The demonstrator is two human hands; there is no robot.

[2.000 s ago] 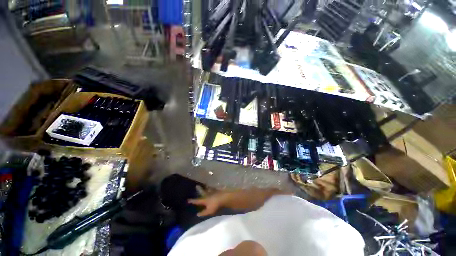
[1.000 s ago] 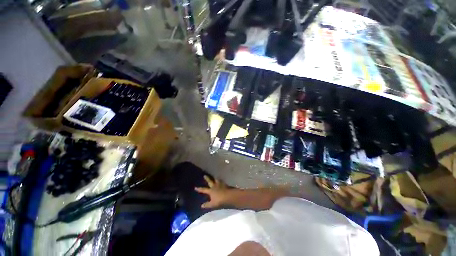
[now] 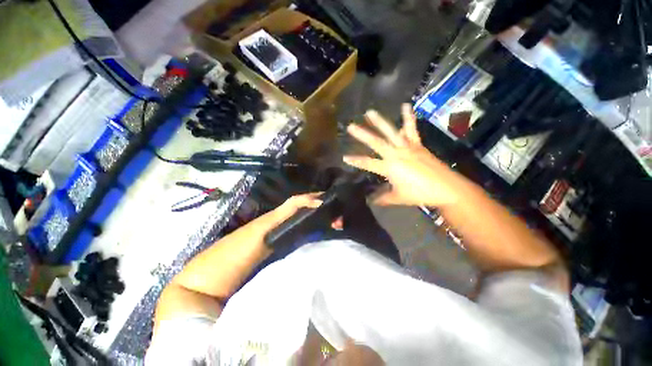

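My left hand (image 3: 304,204) holds a long black panel (image 3: 304,220) over my lap, with its fingers around the panel's side. The panel slants from lower left to upper right. My right hand (image 3: 400,161) is raised just to the right of the panel's far end, with spread fingers and nothing seen in it. The dark green electric screwdriver (image 3: 223,161) lies on the padded bench, its narrow nose pointing right. Red-handled pliers (image 3: 196,196) lie open below it.
Blue bins (image 3: 81,184) run along the bench's back. Black plastic parts (image 3: 227,111) lie in a heap near the screwdriver, with another heap (image 3: 98,282) lower left. A cardboard box (image 3: 312,96) stands beyond the bench. Stacked black panels (image 3: 515,104) are on the rack at right.
The view has swung left toward the bench. My left hand and the black panel have come into view. My right hand has risen from low over the lap area, its fingers spread wider.
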